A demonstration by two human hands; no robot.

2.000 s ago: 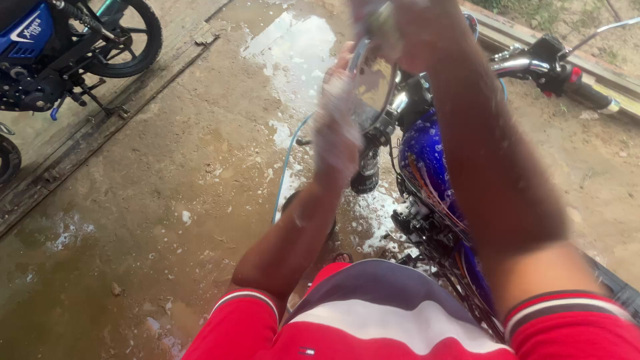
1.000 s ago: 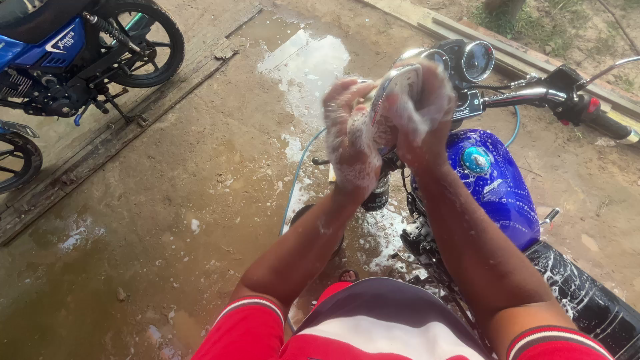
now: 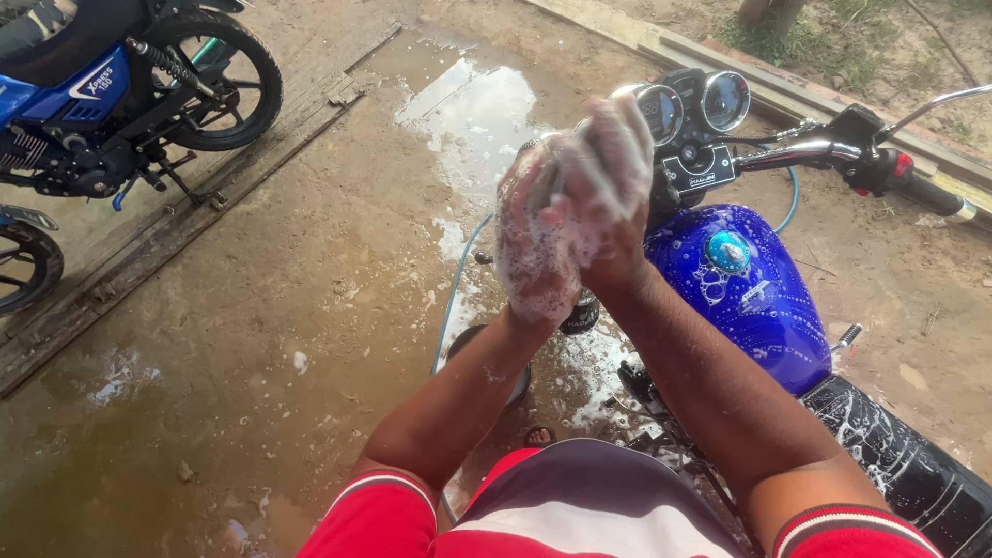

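My left hand (image 3: pixel 535 232) and my right hand (image 3: pixel 608 186) are pressed together, both coated in white soap foam. They are in front of the left side of a motorcycle's handlebar, around a round object that may be a mirror; my fingers hide most of it. Just right of them are two round chrome-rimmed gauges (image 3: pixel 725 101). The blue fuel tank (image 3: pixel 744 302) with a turquoise cap (image 3: pixel 728 251) carries suds and drops. Foam streaks the black seat (image 3: pixel 891 457). The right handlebar grip (image 3: pixel 930 192) lies off to the right, and a black left grip (image 3: pixel 581 314) shows below my hands.
Another blue motorcycle (image 3: pixel 101 101) stands at the upper left beside wooden planks (image 3: pixel 178 232). A blue hose (image 3: pixel 457 287) lies on wet, foamy ground by a dark bucket (image 3: pixel 519 387) partly behind my left forearm. Boards (image 3: pixel 659 46) cross the top right.
Two seconds ago my hands were higher up and blurred; they have come lower and remain together. The gauges, hidden then behind my right arm, now show.
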